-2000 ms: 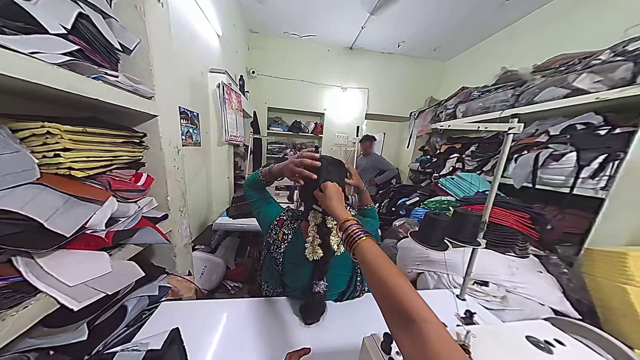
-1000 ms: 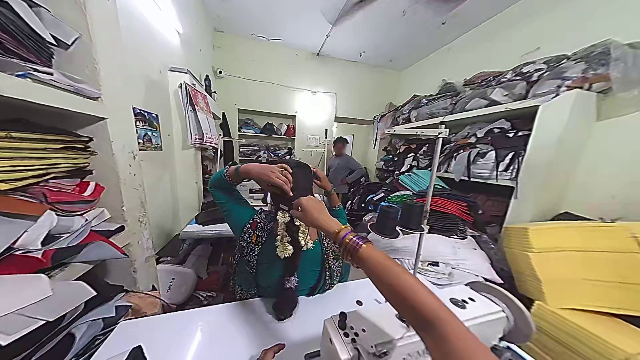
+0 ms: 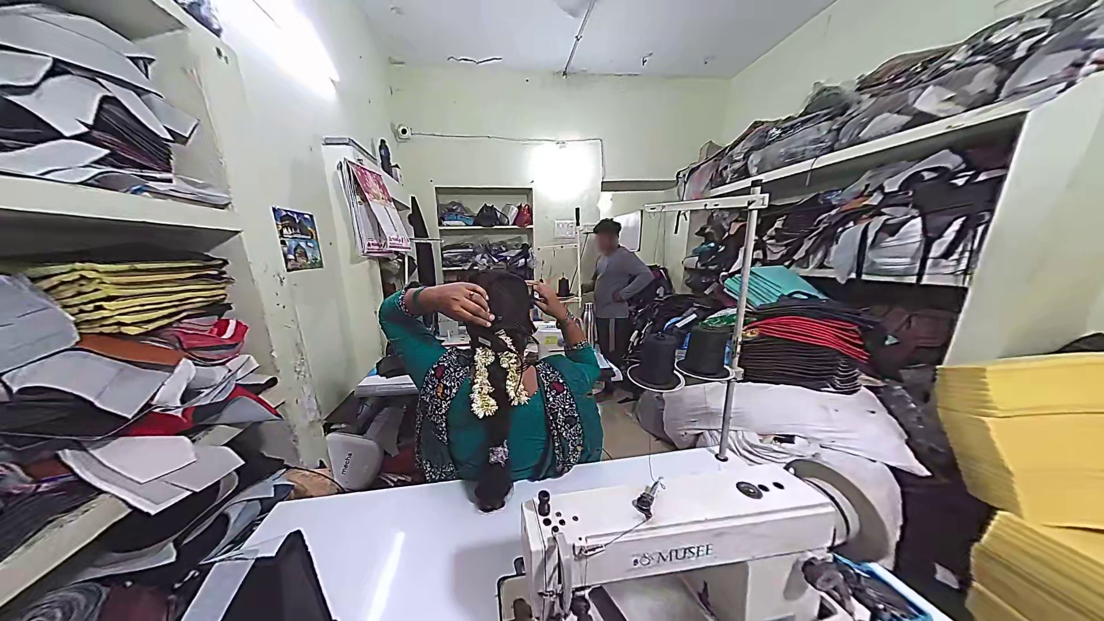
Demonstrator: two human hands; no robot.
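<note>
Neither my left hand nor my right hand shows in the head view now. A white industrial sewing machine (image 3: 681,526) stands at the lower right on a white tabletop (image 3: 414,552). Behind it a metal thread stand (image 3: 740,302) holds two black thread cones (image 3: 660,358). Just past the table's far edge sits a person in teal (image 3: 509,414), back towards me, both hands raised to a dark object at the head. White flower strings (image 3: 485,384) hang beside this person's braid (image 3: 494,440). Dark fabric pieces (image 3: 280,582) lie at the table's lower left.
Shelves on the left carry stacked fabric and sheet pieces (image 3: 129,293). On the right are loaded shelves (image 3: 862,142) and yellow foam sheets (image 3: 1026,440). A white sack (image 3: 776,418) lies behind the machine. Another person (image 3: 617,285) stands farther back.
The bangled arm that reached to the seated person's head is gone from view, as is the hand low by the table. The seated person's hands remain raised.
</note>
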